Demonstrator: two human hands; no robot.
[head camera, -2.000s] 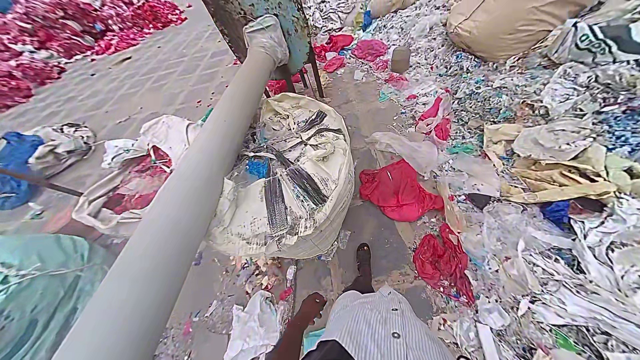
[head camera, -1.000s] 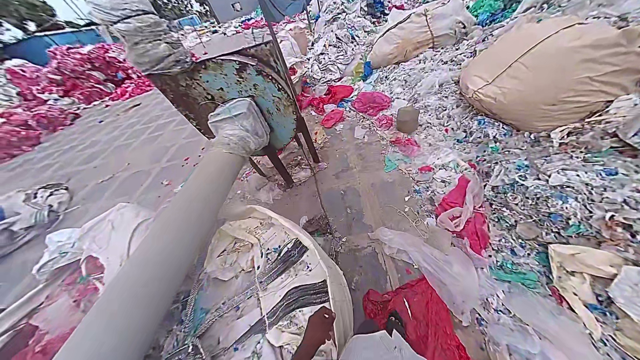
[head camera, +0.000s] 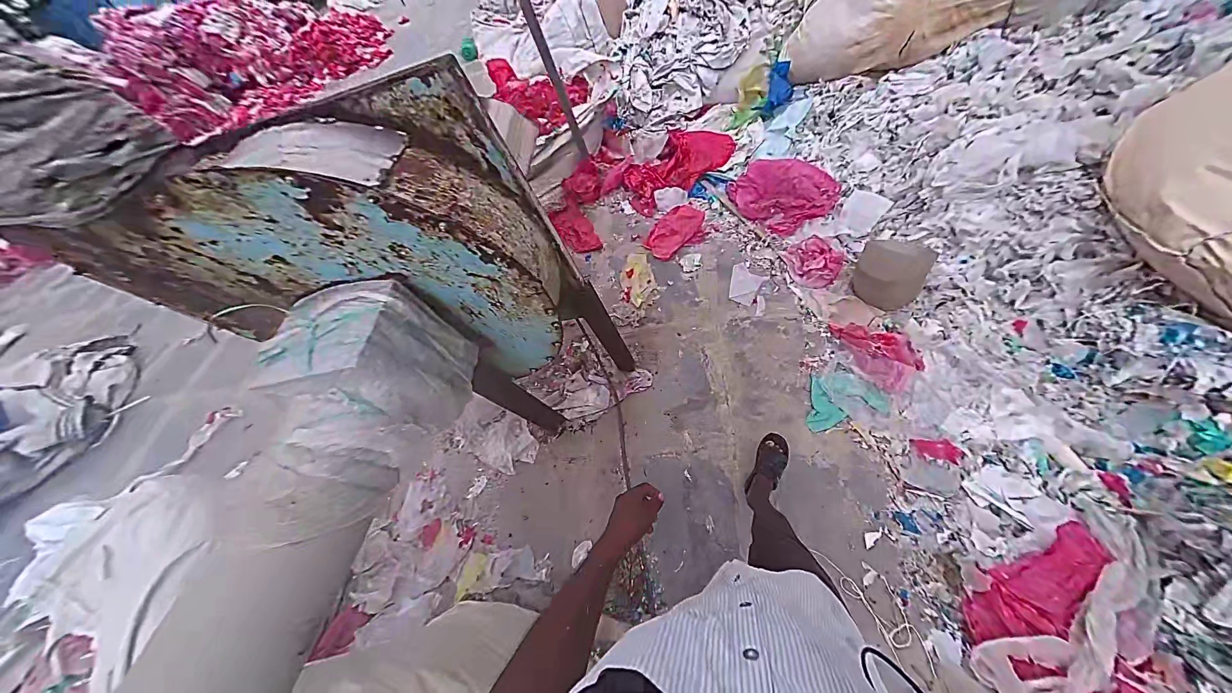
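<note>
My left hand (head camera: 633, 512) hangs low in front of me with its fingers curled, over the concrete floor (head camera: 712, 385); whether anything is inside it cannot be told. A thin dark cable (head camera: 619, 423) runs along the floor up to the hand in the picture, and contact is unclear. The rusty blue-painted metal machine housing (head camera: 385, 245) stands ahead on the left, on dark metal legs. A wide pale duct (head camera: 260, 587), wrapped in clear plastic film (head camera: 356, 385) at its end, joins it. Below my left arm lies part of a white sack (head camera: 433, 650). My right hand is out of view.
Heaped plastic scrap (head camera: 1011, 221) lines the right side, with a large beige sack (head camera: 1174, 192) on it. Red plastic bags (head camera: 688, 159) and a grey-brown block (head camera: 893, 273) lie ahead. A thin white cord (head camera: 890, 626) is on the floor near my foot. Pink scrap (head camera: 231, 58) is piled far left.
I have moved forward along the floor, nearer the rusty housing. The open-topped white sack, ahead of me two seconds ago, is now mostly below the view.
</note>
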